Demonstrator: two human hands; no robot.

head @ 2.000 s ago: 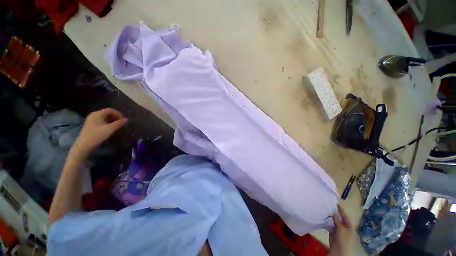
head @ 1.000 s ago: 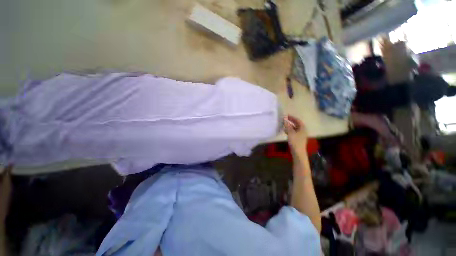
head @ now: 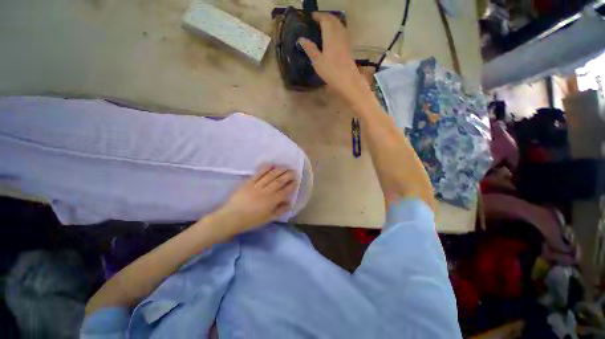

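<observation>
The lilac garment piece (head: 152,149) lies flat along the near edge of the table, over a whitish padded board whose rounded end (head: 306,189) shows at its right. A seam runs along its length. My left hand (head: 265,193) rests flat on the cloth near that end, fingers spread, palm down. The black electric iron (head: 296,56) is on its dark rest at the top centre. My right hand (head: 325,49) is on the iron's handle.
A white speckled block (head: 227,32) lies left of the iron. Small thread snips (head: 356,137) lie below the iron. A blue floral cloth in clear plastic (head: 444,132) lies at the right of the table (head: 338,192). The iron's cord runs up behind it.
My right hand has moved from the cloth's right end up to the iron. My left hand has come from the far left onto the cloth. The view has shifted right.
</observation>
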